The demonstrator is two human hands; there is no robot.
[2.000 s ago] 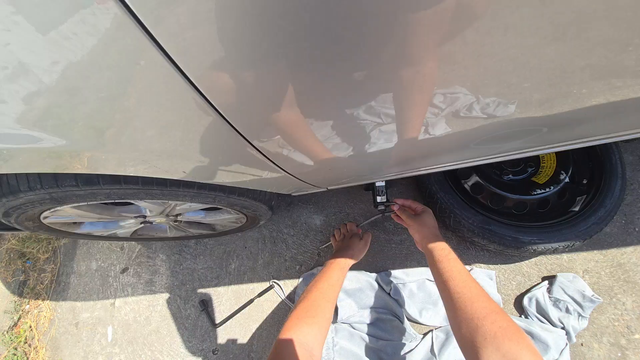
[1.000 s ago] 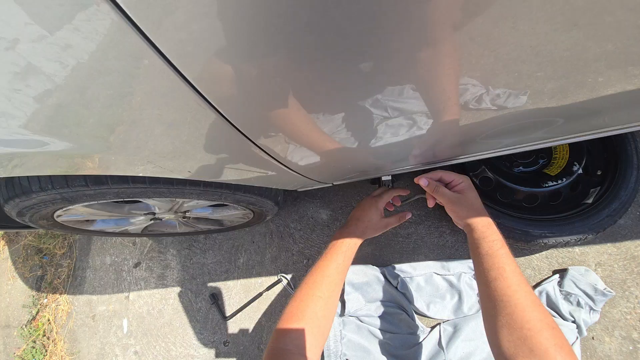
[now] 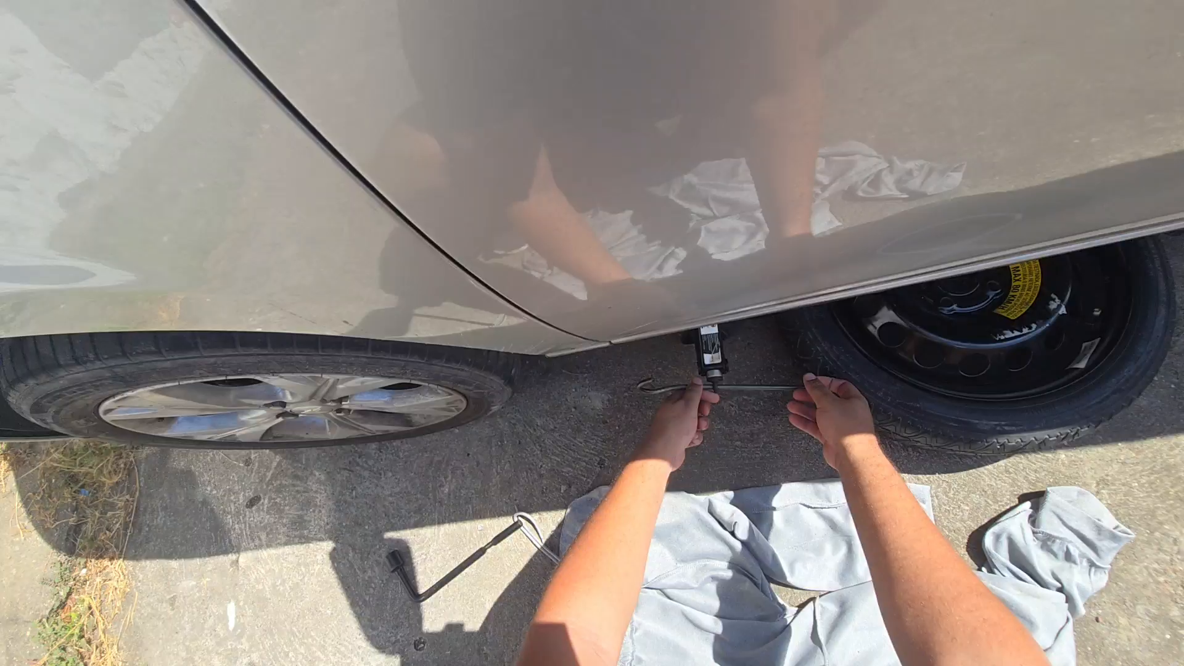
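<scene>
A thin metal jack handle rod (image 3: 763, 388) with a hooked left end runs level between my hands, close to the ground. My right hand (image 3: 830, 412) pinches its right end between thumb and fingers, beside the spare wheel. My left hand (image 3: 683, 421) grips near the rod's middle, just below the end of a black car jack (image 3: 710, 347). The jack bears a white label and reaches under the car's sill; its far part is hidden. Whether the rod is joined to the jack's end cannot be told.
A spare wheel (image 3: 980, 338) lies partly beneath the silver car body (image 3: 592, 166). The car's mounted wheel (image 3: 282, 407) is at left. A black lug wrench (image 3: 462, 566) rests on the concrete, next to a grey cloth (image 3: 749, 555) spread under my forearms.
My hands have moved apart, the right one to the right toward the spare wheel. The rod now shows stretched out level between them, and the jack's end is in plain view above my left hand.
</scene>
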